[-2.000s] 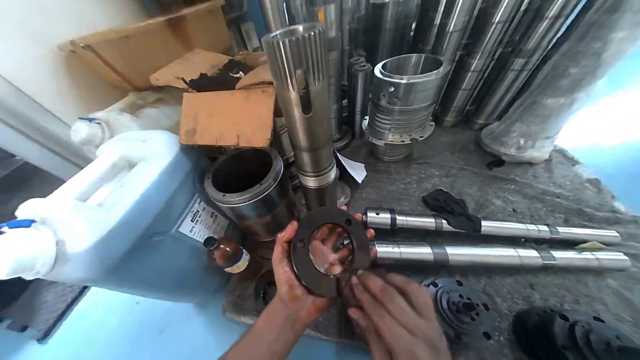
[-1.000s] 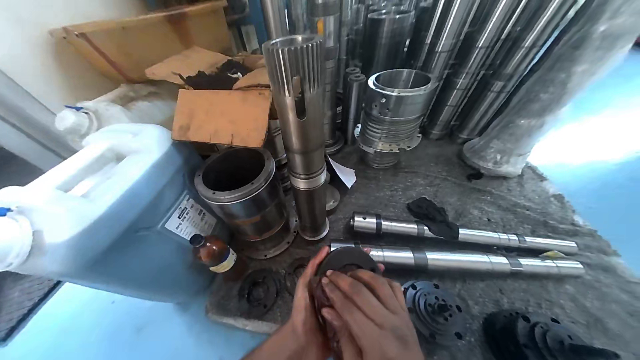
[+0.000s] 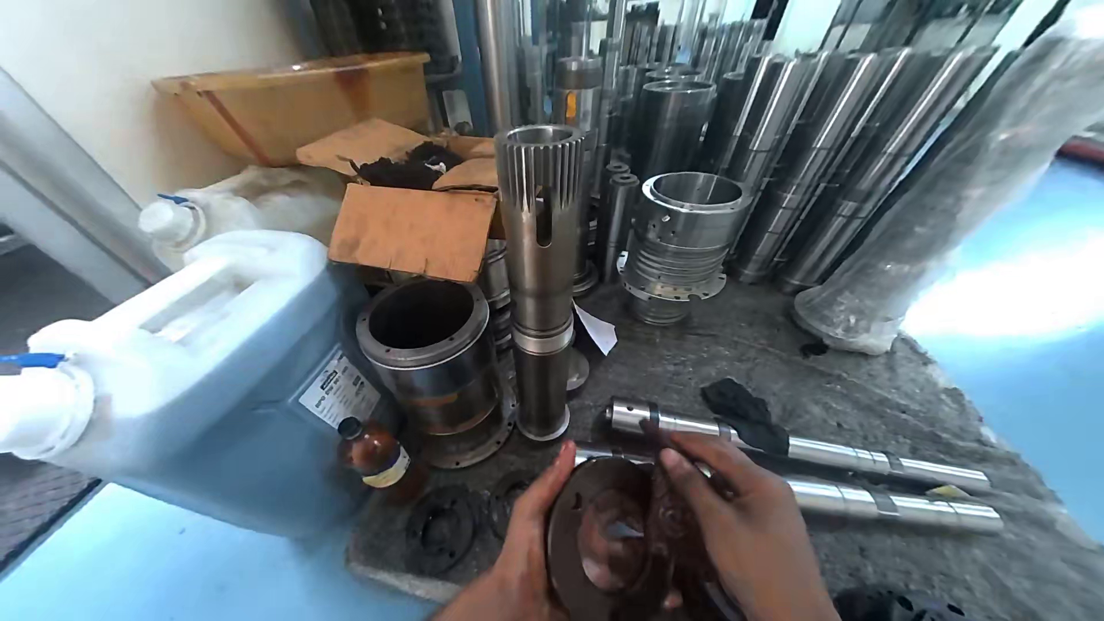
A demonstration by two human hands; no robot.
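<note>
My left hand grips a dark metal ring from its left side, with the ring's opening facing me. At the ring's right side, my right hand pinches a dark brown, wet-looking piece, perhaps a rag; its exact kind is unclear. Behind the hands lie two polished steel shafts, one partly covered by a black cloth. A splined steel shaft stands upright just beyond my left hand. Left of it are a flanged steel cylinder and a brown glass bottle.
A large plastic jug stands at left, a cardboard box behind it. A grooved metal sleeve stands farther back, near many upright steel shafts and a plastic-wrapped column. Dark flanged discs lie near the mat's front edge.
The ring first faced me, was tilted with my right hand over it, and now faces me again. My right hand has moved to its right side, with the dark piece now visible between the fingers.
</note>
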